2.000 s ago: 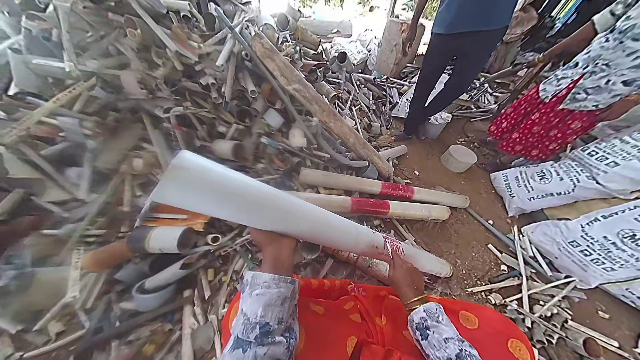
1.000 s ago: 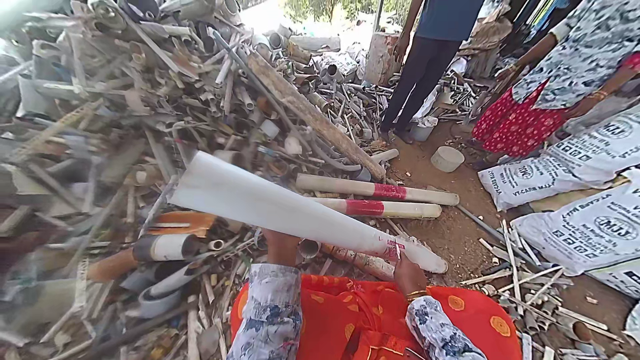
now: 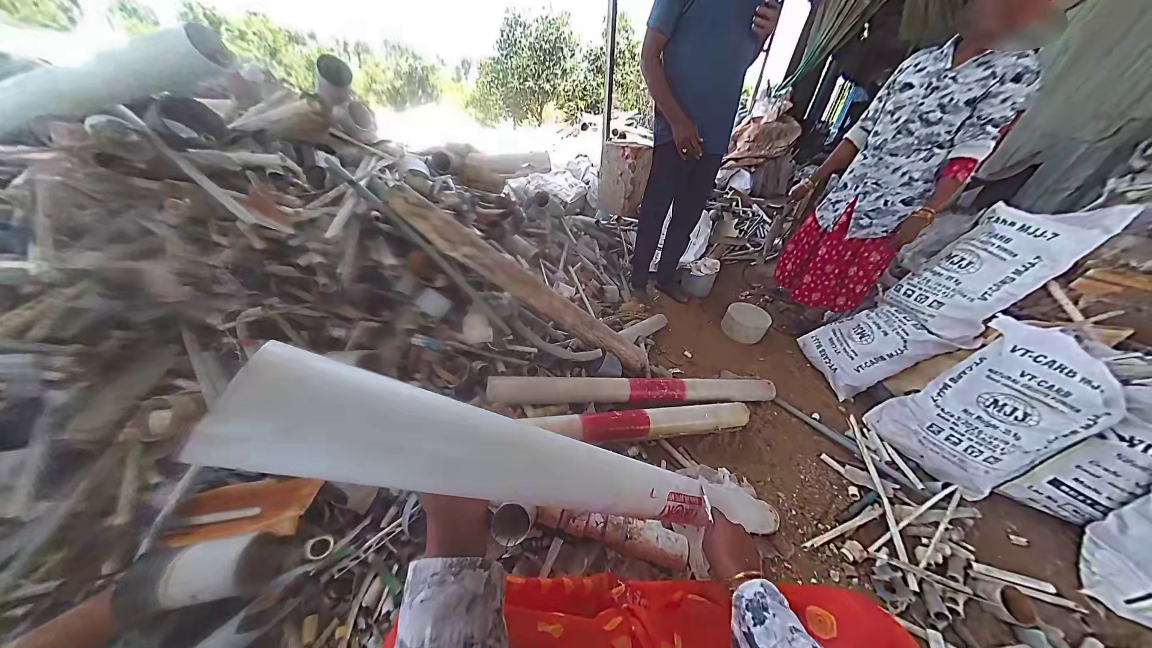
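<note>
A long white plastic pipe (image 3: pixel 432 441), with red print near its right end, lies across the view above my lap. My left hand (image 3: pixel 456 525) is under its middle, the fingers hidden behind the pipe. Near the printed end, my right hand (image 3: pixel 731 547) grips the pipe from below; its fingers are partly hidden. Two cream pipes with red bands, one (image 3: pixel 558 390) behind the other (image 3: pixel 670 421), rest on the ground just beyond. Another pipe (image 3: pixel 621 537), whitish and worn, lies beneath the one I hold.
A large heap of scrap pipes (image 3: pixel 297 297) rises at the left, with a wooden pole (image 3: pixel 513 270) leaning on it. Two people stand ahead, near a round pale tub (image 3: pixel 746 322). Printed white sacks (image 3: pixel 999 405) and thin strips (image 3: pixel 936 540) lie at the right.
The view has tilted up, showing more of the two people and the trees. Both hands stay at the white pipe, which keeps much the same slant.
</note>
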